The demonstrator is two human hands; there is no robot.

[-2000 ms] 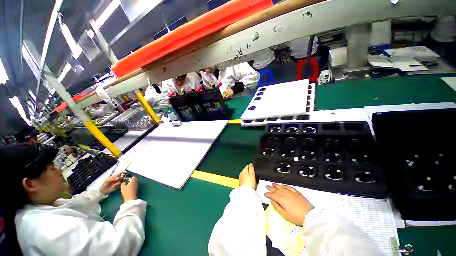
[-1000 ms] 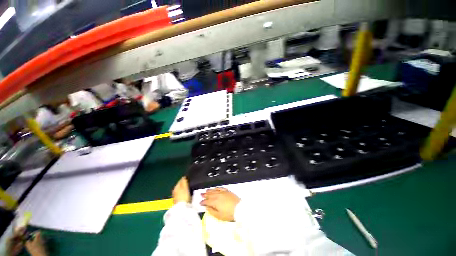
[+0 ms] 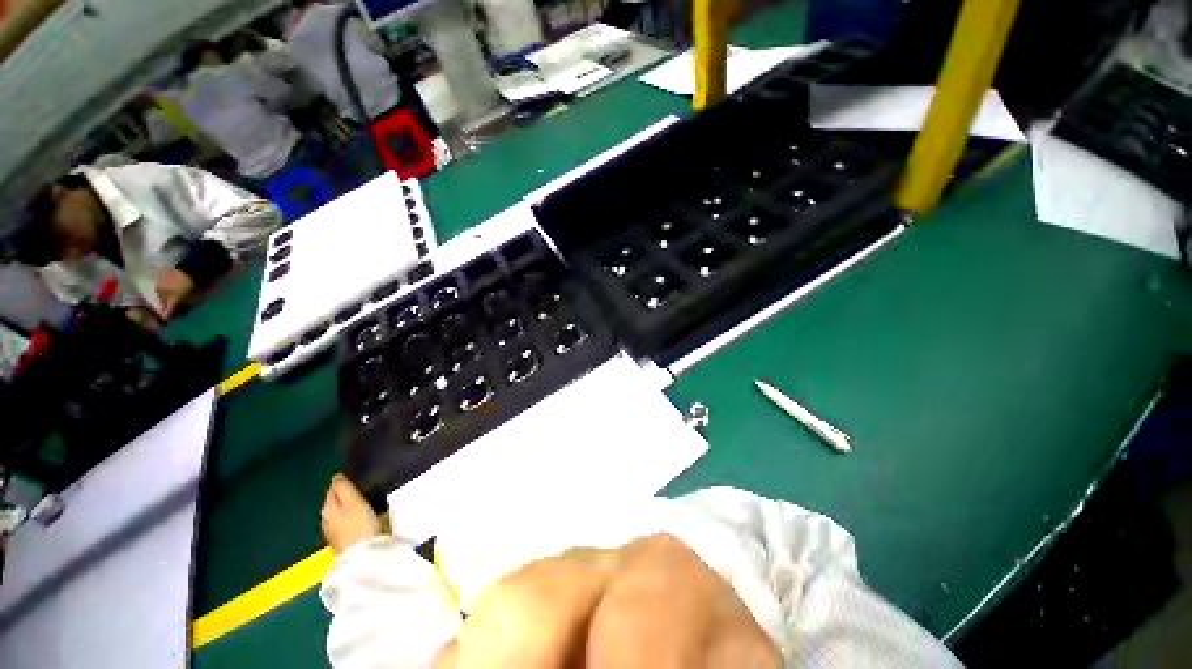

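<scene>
A black foam tray with rows of round shiny-rimmed units in square pockets lies before me; some back pockets are empty. My left hand is at the tray's near left corner, small in view; its grip is unclear. White paper sheets lie along the tray's near edge. My right hand is raised close to the camera, large and cut off by the bottom edge; its fingertips are hidden. A sliver of yellow slip shows between my sleeves.
A large black tray is right of the foam tray, a white tray behind it. A small metal part and a pen lie right. A white board is left, yellow posts far right. A person sits across the bench.
The view has swung right. My right hand has lifted off the papers and come up towards the camera. My left hand stays by the tray's corner.
</scene>
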